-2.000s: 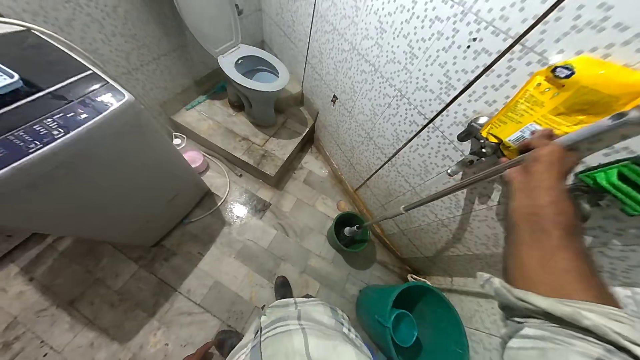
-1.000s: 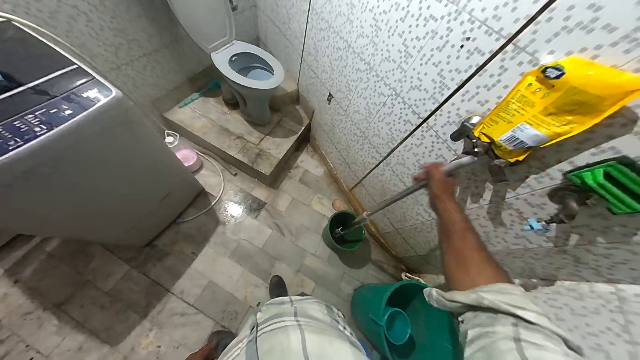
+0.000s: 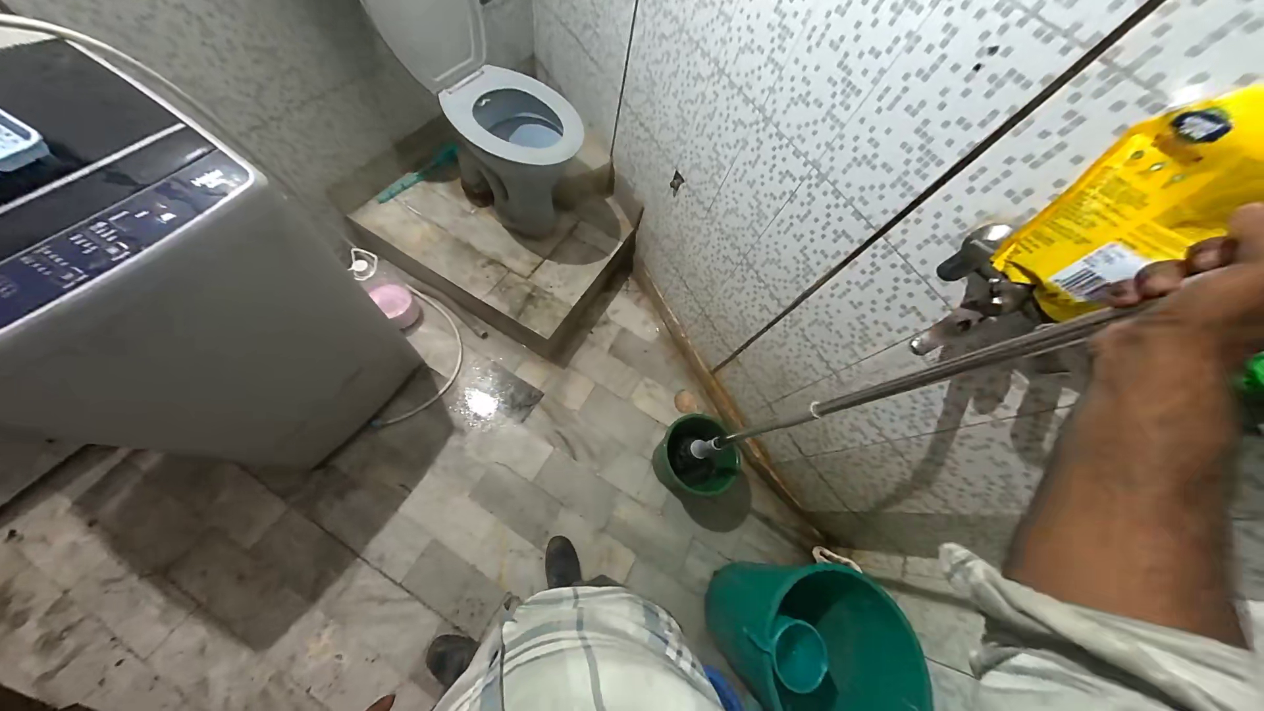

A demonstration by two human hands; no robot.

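My right hand (image 3: pixel 1190 281) grips a long metal mop handle (image 3: pixel 948 367) near its upper end, in front of the tiled wall and beside a yellow plastic pouch (image 3: pixel 1136 212). The handle slopes down to the left, and its lower end stands in a small green bucket (image 3: pixel 669 476) on the floor. What is fixed to that end is dark and mostly hidden inside the bucket. Of my left hand, only what may be a fingertip shows at the bottom edge, too little to tell its state. The pouch rests against a metal wall tap (image 3: pixel 973 267).
A larger green bucket (image 3: pixel 736 602) with a teal mug (image 3: pixel 800 657) stands near my feet. A washing machine (image 3: pixel 188 336) fills the left side. Behind are a toilet (image 3: pixel 523 128) on a raised tiled step, a teal brush, a pink round object (image 3: pixel 395 304) and a hose (image 3: pixel 456 355).
My right hand has gone from lower on the handle, about one second ago, back up toward the pouch. The handle's lower end has stayed in the small green bucket.
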